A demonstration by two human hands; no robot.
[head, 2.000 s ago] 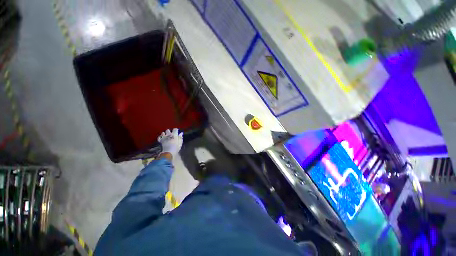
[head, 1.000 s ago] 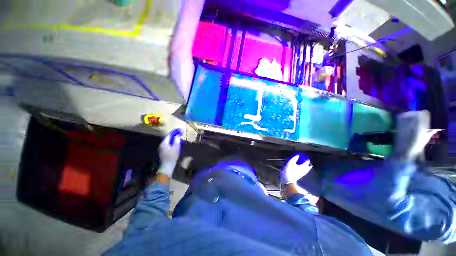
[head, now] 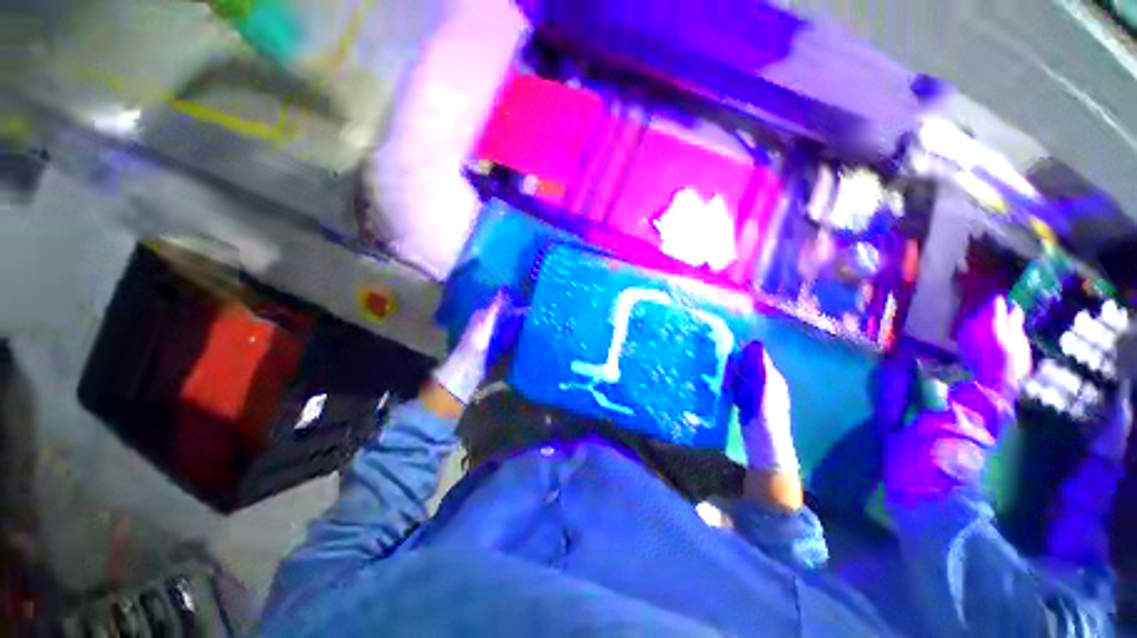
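The circuit board (head: 630, 343) is a flat bright blue rectangle with a thick white looping line. It lies tilted over the front edge of the bench mat (head: 817, 386), in front of my body. My left hand (head: 480, 349), in a white glove with blue fingertips, grips the board's left edge. My right hand (head: 763, 418), gloved the same way, grips its right edge. The fingers are partly in blue shade and slightly blurred. Whether the board touches the mat cannot be told.
Pink-lit conveyor surfaces (head: 667, 187) lie behind the mat. A black tote bin (head: 156, 386), red inside, stands on the floor at left. An emergency stop button (head: 374, 303) is on the machine side. At right, another person's gloved hand (head: 994, 343) and sleeves are close by.
Both my hands have come up to the board and taken hold of its edges. The board has moved toward me and turned slightly. The other person's hand at right has shifted.
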